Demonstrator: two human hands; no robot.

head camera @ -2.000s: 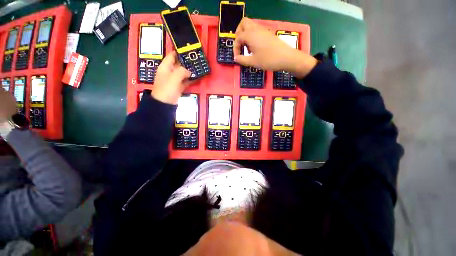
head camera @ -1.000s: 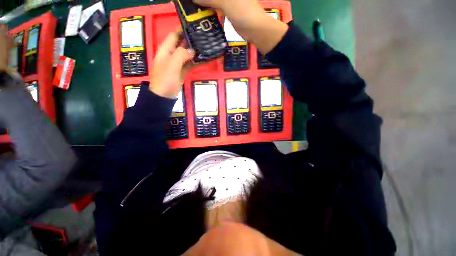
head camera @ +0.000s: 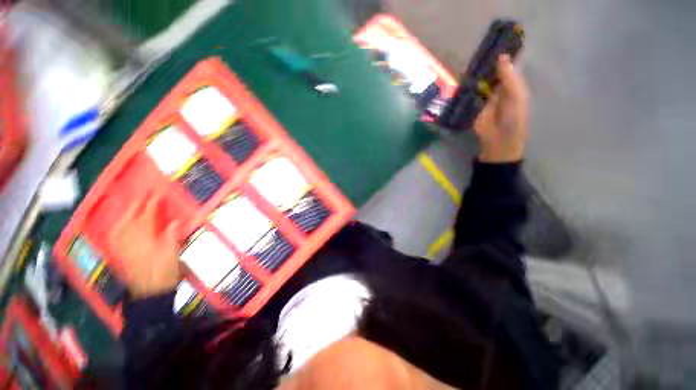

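Note:
The view is blurred and tilted. My right hand (head camera: pixel 505 114) grips a black keypad phone (head camera: pixel 467 95), raised at the upper right; I cannot tell if it is one phone or two together. My left hand (head camera: pixel 149 247) lies over the left part of the red phone tray (head camera: pixel 336 213), fingers spread, with no phone seen in it. Phones with lit white screens (head camera: pixel 207 113) sit in the tray slots. Slots in the upper row beside my left hand show bare red.
A red side tray (head camera: pixel 389 30) with a jumble of phones is at the bench's far right end, beside the held phone. A teal pen (head camera: pixel 294 59) lies on the green bench. Another red tray (head camera: pixel 17 320) is at the lower left. Yellow floor lines (head camera: pixel 439 177) show beyond the bench.
The view has swung right. My right hand has moved away from the tray to the side tray with a dark phone in it. My left hand has let go of its phone.

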